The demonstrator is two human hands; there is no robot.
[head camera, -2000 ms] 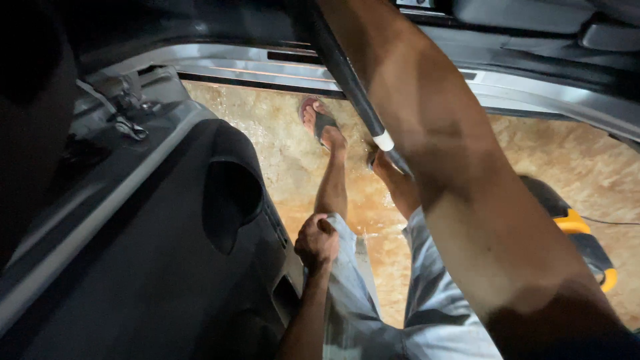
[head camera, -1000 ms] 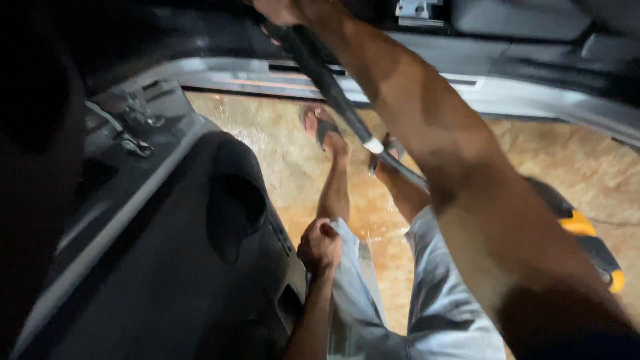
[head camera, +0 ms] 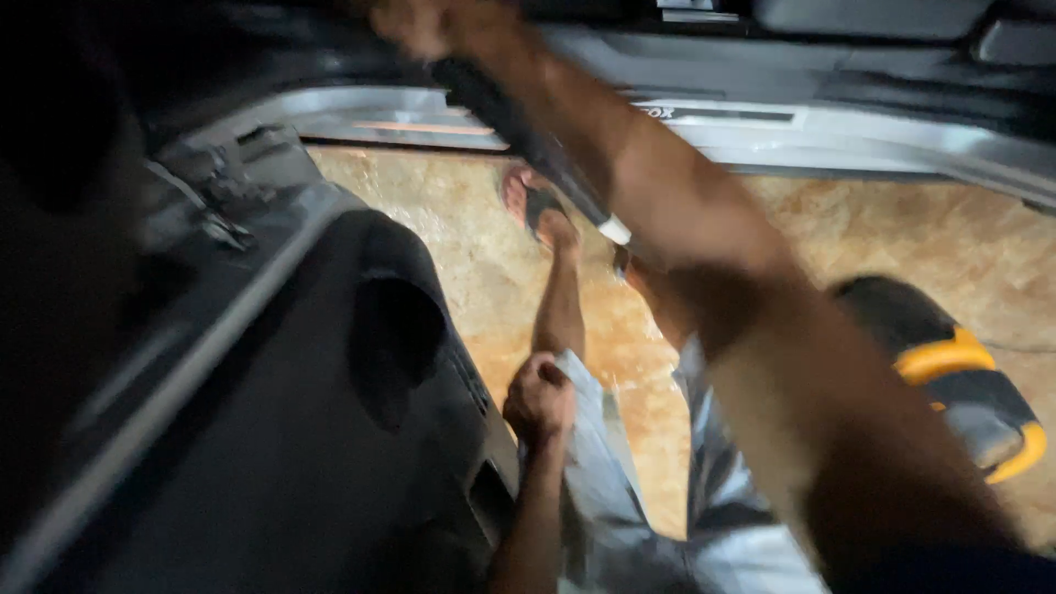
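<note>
At the top, left of centre, my right hand [head camera: 445, 25] is blurred and closed around the upper end of a black tube [head camera: 528, 136], which looks like a vacuum wand or hose. The tube slants down to the right under my forearm and carries a pale collar [head camera: 615, 229] near its lower part. Its far end beyond my hand is hidden in the dark. Near the car door, my left hand [head camera: 540, 396] is closed at the knee of my light shorts [head camera: 602, 445], seemingly bunching the cloth; its fingertips are partly hidden.
An open car door with a dark inner panel [head camera: 272, 437] fills the left. The metal door sill [head camera: 742, 124] crosses the top, with the dark car interior beyond. A black and yellow machine [head camera: 949, 363] stands on the wet, mottled floor [head camera: 462, 247] at right, a thin cable beside it.
My right hand, out of view two seconds ago, has come into sight at the top with the black tube. My left hand stays at the knee.
</note>
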